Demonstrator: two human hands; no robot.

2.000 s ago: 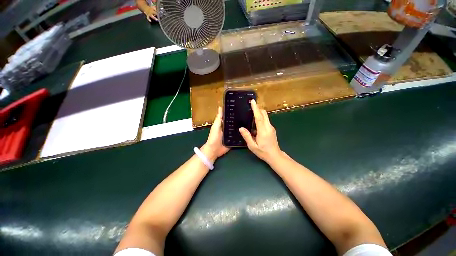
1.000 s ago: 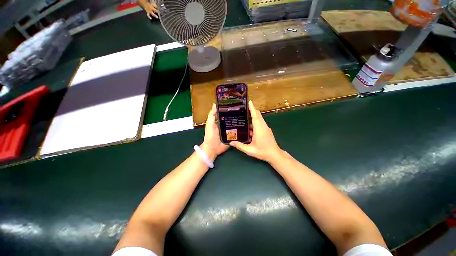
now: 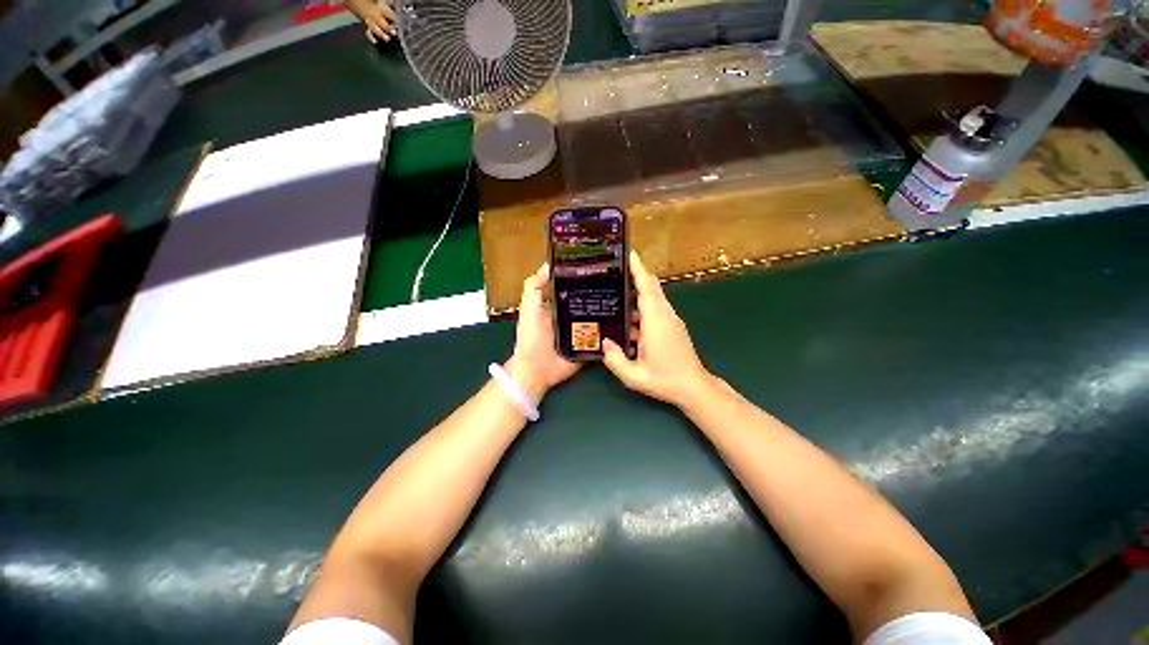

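Observation:
A smartphone (image 3: 588,284) with a lit, mostly dark screen is held upright in both hands above the near edge of the brown work board. My left hand (image 3: 542,334) holds its left edge and lower corner; a pale bracelet is on that wrist. My right hand (image 3: 658,338) holds its right edge, with the thumb over the lower right of the screen. The fingers behind the phone are hidden.
A shiny dark green surface (image 3: 605,454) lies under my forearms. Beyond are a grey fan (image 3: 514,145), a clear tray (image 3: 731,126) on the brown board (image 3: 781,233), a white bottle (image 3: 939,176), a white board (image 3: 252,252) and a red fixture (image 3: 51,315). Another person's hand (image 3: 376,18) shows at the top.
The phone has shifted slightly left and up, and its screen went from a dark list to coloured content. My right index finger left the screen; my right thumb now rests at its lower right.

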